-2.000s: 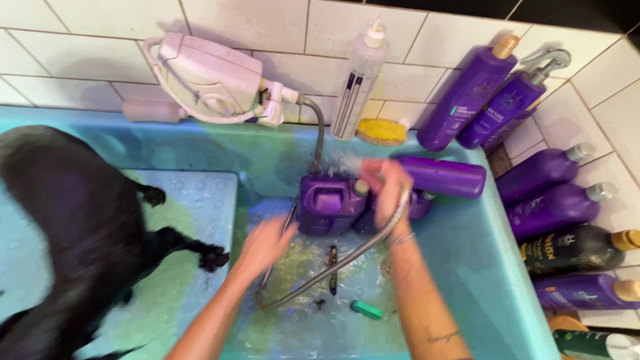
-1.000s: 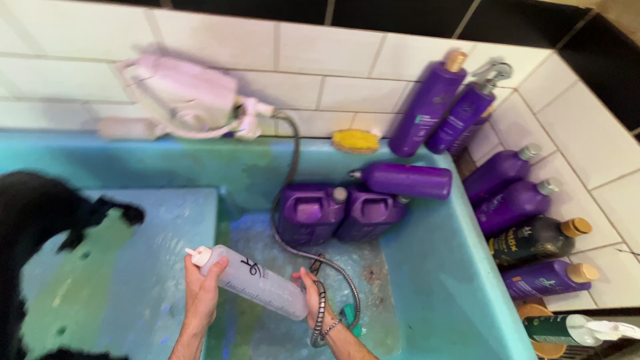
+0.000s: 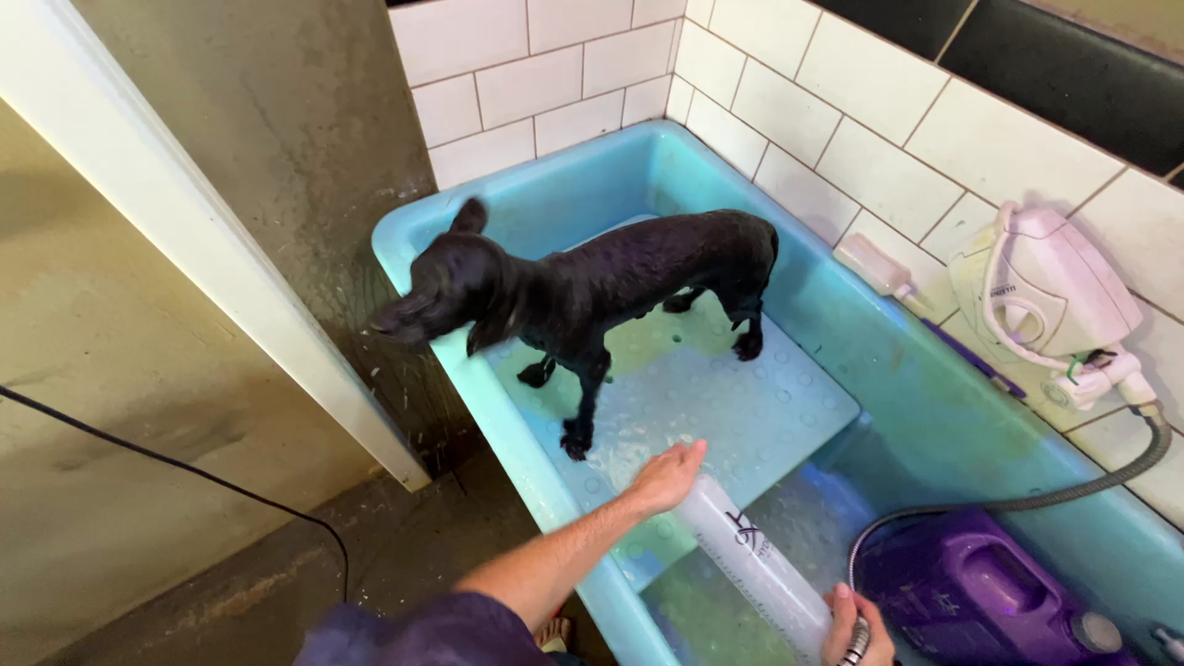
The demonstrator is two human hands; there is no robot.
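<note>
A clear plastic squeeze bottle (image 3: 754,560) with black print and measuring marks slants between my hands over the tub. My left hand (image 3: 668,476) is around its upper end and hides the tip. My right hand (image 3: 856,624) holds the bottle's lower end, with the metal shower hose against the fingers. A wet black dog (image 3: 638,268) stands on the pale blue raised platform (image 3: 786,398) in the tub, beyond my left hand. Its blurred head hangs over the tub's left rim.
The blue tub (image 3: 546,472) runs along a white tiled wall. A purple jug (image 3: 980,592) stands at lower right. A wall-mounted electric shower unit (image 3: 1064,277), a small clear bottle (image 3: 872,264) and the grey hose (image 3: 1045,502) line the right side. A white post (image 3: 213,231) stands left.
The view has swung left to the dog. Two seconds ago the bottle stood on the tub's edge; one second ago it was in my hands. The dog's head now shows over the rim.
</note>
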